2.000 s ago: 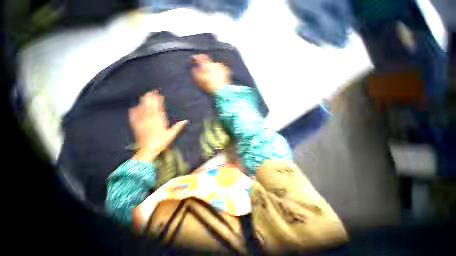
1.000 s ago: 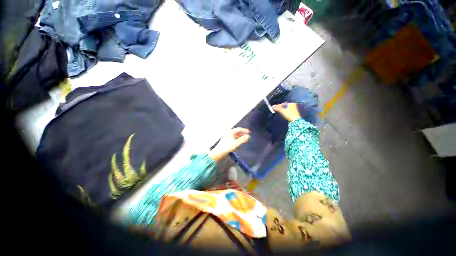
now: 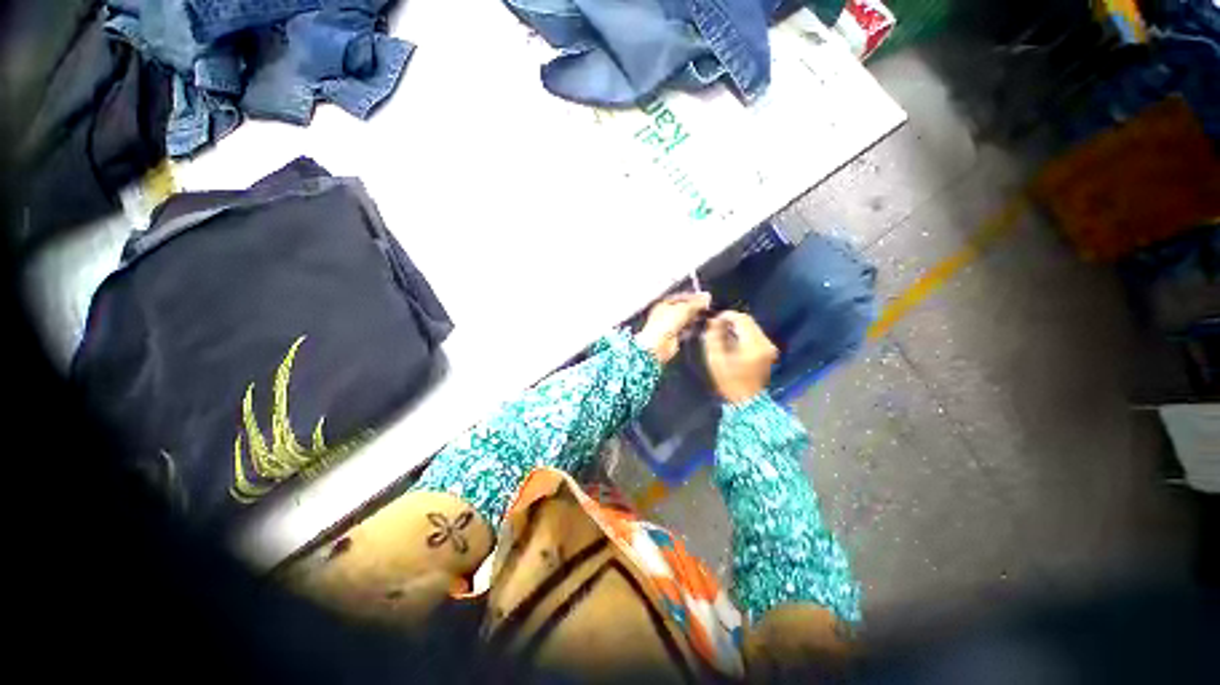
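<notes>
My left hand (image 3: 673,325) and my right hand (image 3: 739,355) are close together past the table edge, above a blue crate (image 3: 680,471) with dark cloth (image 3: 676,395) in it. The fingers of both are curled. A thin pale strip (image 3: 696,282) shows at my left fingertips; I cannot tell which hand holds it. What lies inside my right hand is hidden. A folded black garment (image 3: 294,288) with a yellow wing-like design (image 3: 278,426) lies on the table to the left, touched by neither hand.
The white-covered table (image 3: 522,201) has green lettering. Blue denim garments lie at its far left (image 3: 288,60) and far side (image 3: 642,47), with dark garments (image 3: 80,134) at the left edge. A blue bundle (image 3: 823,301) sits by the crate. Grey floor (image 3: 963,442) has a yellow line.
Both hands left the black garment and moved right, past the table edge. Since one second ago, they have come together, the right hand moving left and down. The view has shifted.
</notes>
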